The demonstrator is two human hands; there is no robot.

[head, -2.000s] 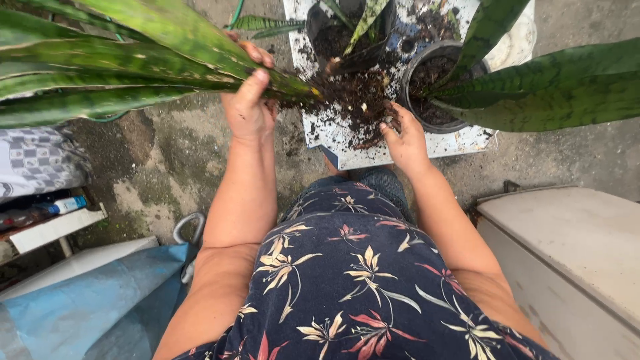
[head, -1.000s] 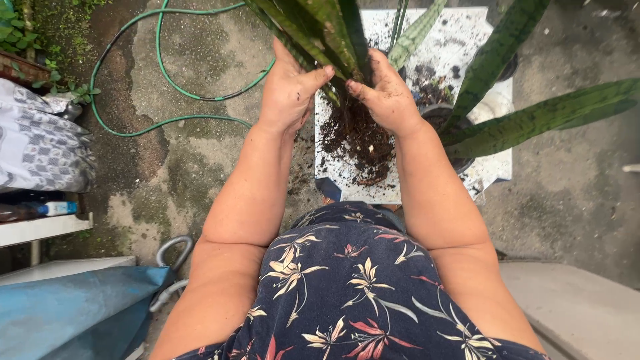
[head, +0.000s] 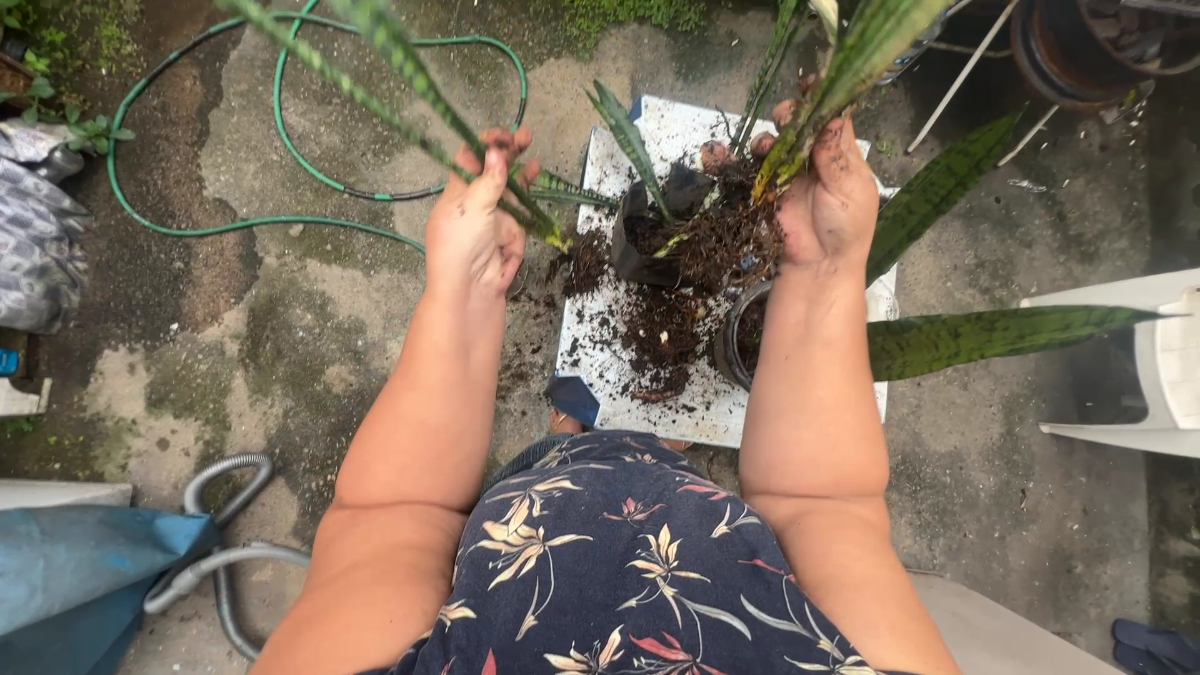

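Observation:
My left hand (head: 483, 216) grips a narrow snake plant division (head: 441, 122) near its base, with a little root and soil at its lower end. Across from it, my right hand (head: 825, 202) holds a larger snake plant clump (head: 844, 70), its brown root mass (head: 727, 239) hanging over the white board. Between the hands stands a black plastic nursery bag (head: 647, 239) of soil with a small snake plant (head: 626, 141) in it. A round dark pot (head: 741, 333) is partly hidden by my right forearm; broad snake plant leaves (head: 1003, 342) extend to its right.
Loose dark soil (head: 661, 333) lies scattered on the white board (head: 684, 422). A green hose (head: 281, 223) loops over the concrete at left, above a grey corrugated hose (head: 225, 562). A white plastic chair (head: 1162, 366) stands at right, below a rusty round container (head: 1069, 56).
The snake plant clump held by both hands a second ago is now in two parts, one in each hand. My hands have moved apart.

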